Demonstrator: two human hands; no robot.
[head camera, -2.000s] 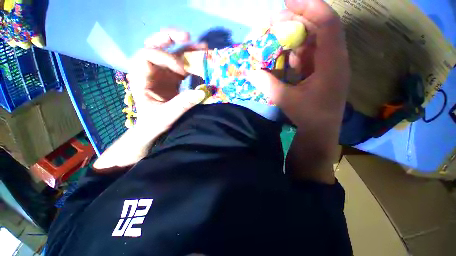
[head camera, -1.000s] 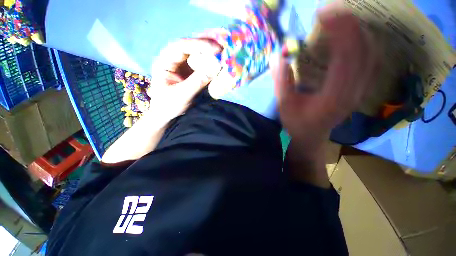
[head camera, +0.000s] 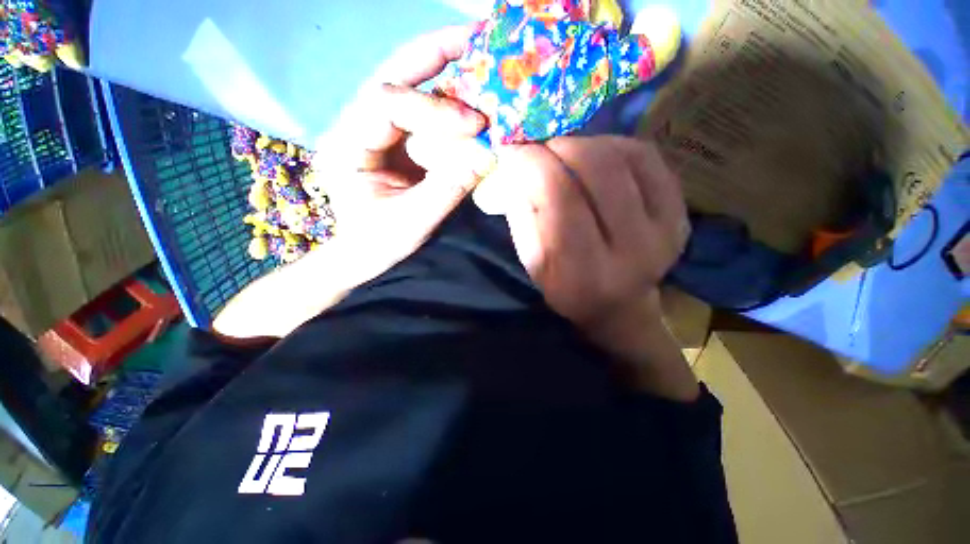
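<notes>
A yellow plush doll in a blue, red and white floral outfit (head camera: 548, 69) is held up at the top centre, over the blue table. My left hand (head camera: 410, 138) grips the lower left edge of the outfit between thumb and fingers. My right hand (head camera: 596, 213) is closed at the same lower edge, its fingertips meeting my left thumb. What my right fingertips pinch is hidden. A yellow rounded part of the doll (head camera: 657, 37) sticks out on the right.
A brown cardboard sheet (head camera: 734, 96) lies right on the blue table (head camera: 255, 74), with the dark glue gun (head camera: 851, 228) at its edge. A blue mesh crate (head camera: 191, 191) with small dolls (head camera: 282, 202) stands left. A red stool (head camera: 112, 324) and open box (head camera: 819, 414) are below.
My right hand has come down and left from over the cardboard to the outfit's lower edge beside my left hand. The doll has turned, and its outfit now faces the camera more clearly.
</notes>
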